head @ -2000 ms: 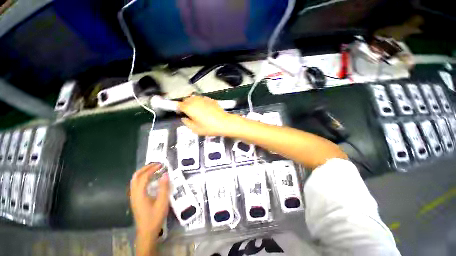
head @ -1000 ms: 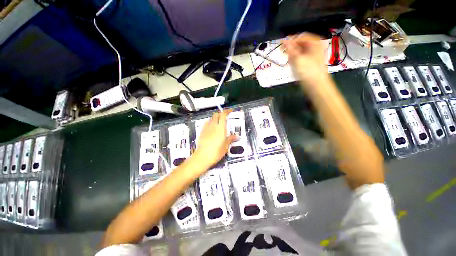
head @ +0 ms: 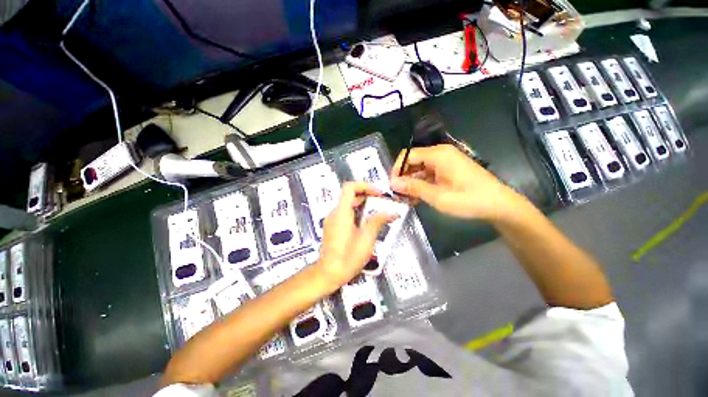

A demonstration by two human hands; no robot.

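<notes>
My left hand [head: 351, 233] holds a white electronic unit [head: 386, 219] tilted over the right part of the clear blister tray [head: 161, 256]. My right hand [head: 450, 184] pinches the end of a thin dark cable [head: 407, 138] at the unit's upper end; fingers hide whether the plug is inside. More white units lie in the tray, printed faces up, and some lie skewed at the front left. One white cord [head: 116, 101] runs to the back-left unit [head: 185, 246], another [head: 316, 85] to a back-row unit [head: 320, 192].
Two white handheld scanners [head: 192, 167] [head: 268, 153] lie behind the tray. The pale ledge [head: 209, 128] holds black mice [head: 427, 77], a red-handled tool [head: 470, 48] and a box of small parts [head: 501, 35]. Filled trays lie at left [head: 48, 310] and right [head: 578, 120].
My right hand has come from the back ledge to the unit with a dark cable. My left hand has moved right and now holds a lifted unit. The view has shifted right.
</notes>
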